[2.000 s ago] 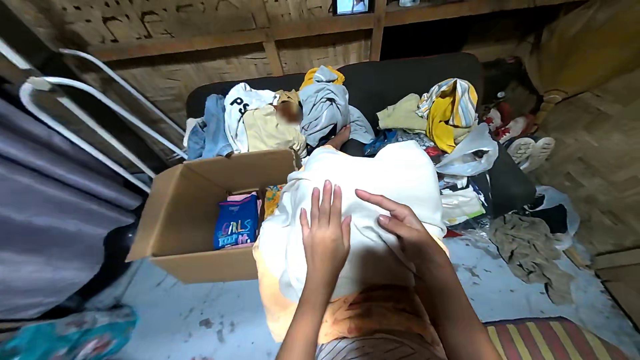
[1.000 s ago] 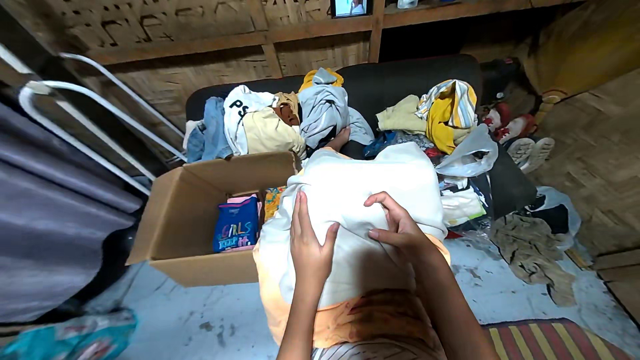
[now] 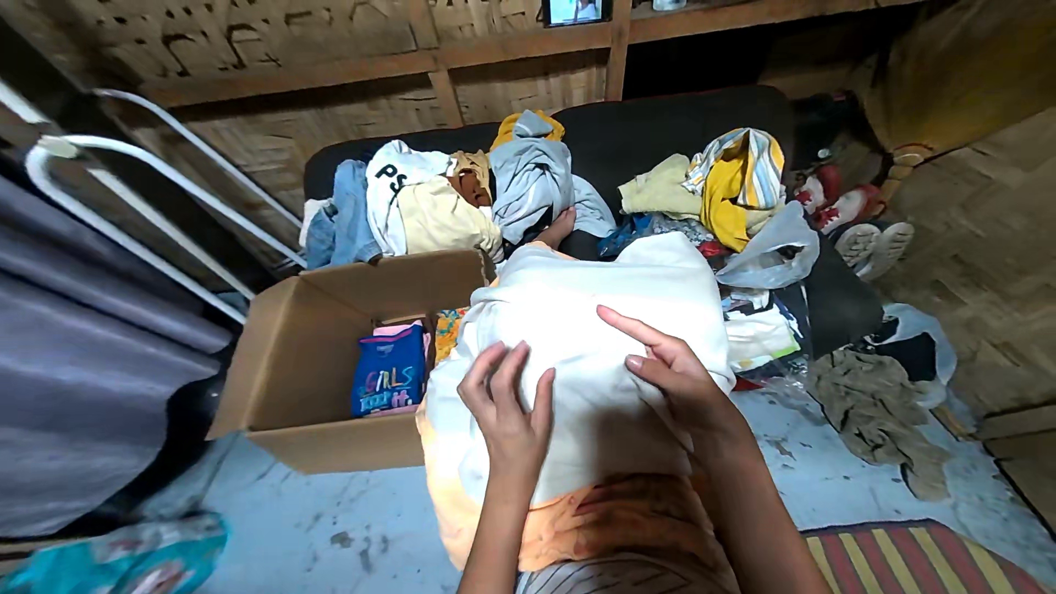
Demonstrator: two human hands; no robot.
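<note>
A white cloth (image 3: 577, 289) is spread over my lap, with an orange patterned fabric (image 3: 610, 520) beneath it toward my body. My left hand (image 3: 511, 404) rests on the left part of the white cloth, fingers apart and slightly bent. On its right part lies my right hand (image 3: 672, 363), index finger and thumb apart, the other fingers curled and partly hidden. Neither hand visibly grips the fabric. Left of my lap stands an open cardboard box (image 3: 285, 363) that holds a folded dark blue garment with printed lettering (image 3: 388, 371) and an orange patterned cloth (image 3: 450, 330).
Piles of clothes lie on a black cushioned seat (image 3: 660, 124), among them a grey garment (image 3: 532, 181) and a yellow one (image 3: 726, 206). A plastic bag (image 3: 771, 252), shoes (image 3: 874, 243) and a brown cloth (image 3: 879, 412) are at the right. White metal rails (image 3: 165, 231) stand at the left.
My left hand has moved left over the white cloth, and its fingers, straight and together two seconds ago, are now spread and bent. My right hand stays near the same place.
</note>
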